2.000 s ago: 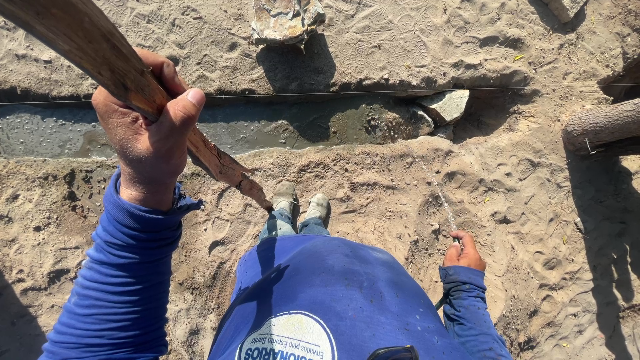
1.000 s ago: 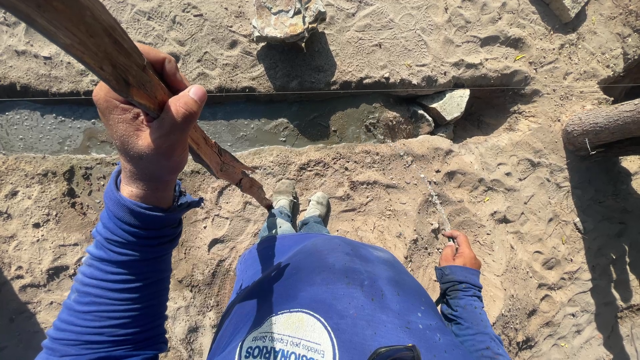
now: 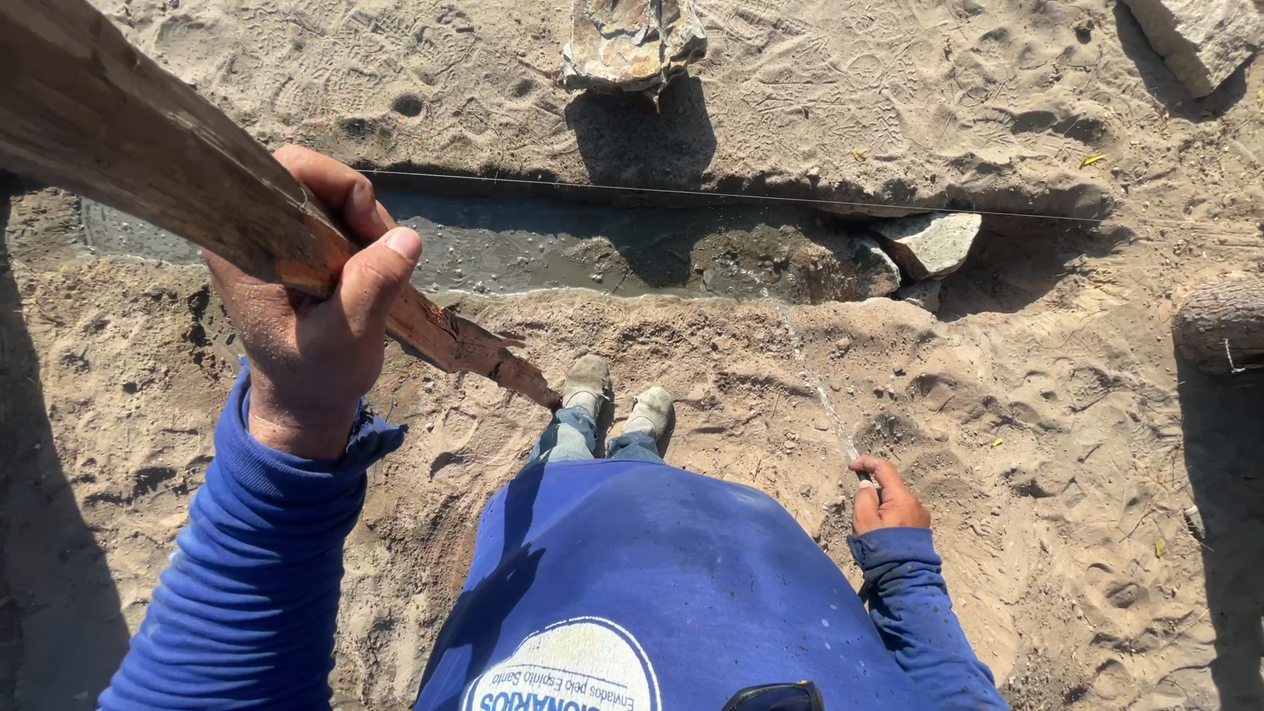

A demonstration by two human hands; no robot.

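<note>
My left hand point(image 3: 316, 296) grips a rough wooden pole point(image 3: 168, 148) that slants from the upper left down to the ground beside my shoes. Low on the right, my right hand point(image 3: 889, 499) is closed around a small dark end, probably of a hose, mostly hidden by the fingers. From it a thin stream of water point(image 3: 815, 385) runs up and left towards the trench. Grey, wet mortar or muddy water point(image 3: 523, 242) lies in the trench in the sand, and pale stones point(image 3: 931, 243) sit at its right part.
A taut string point(image 3: 592, 185) crosses above the trench. One large rock point(image 3: 632, 44) lies beyond it, another rock point(image 3: 1200, 39) at the upper right. A log point(image 3: 1220, 321) lies at the right edge. My shoes point(image 3: 588, 387) stand on uneven sand just this side of the trench.
The water stream has swung from the sand near my right hand to the trench's right part. My left hand has kept its grip on the pole.
</note>
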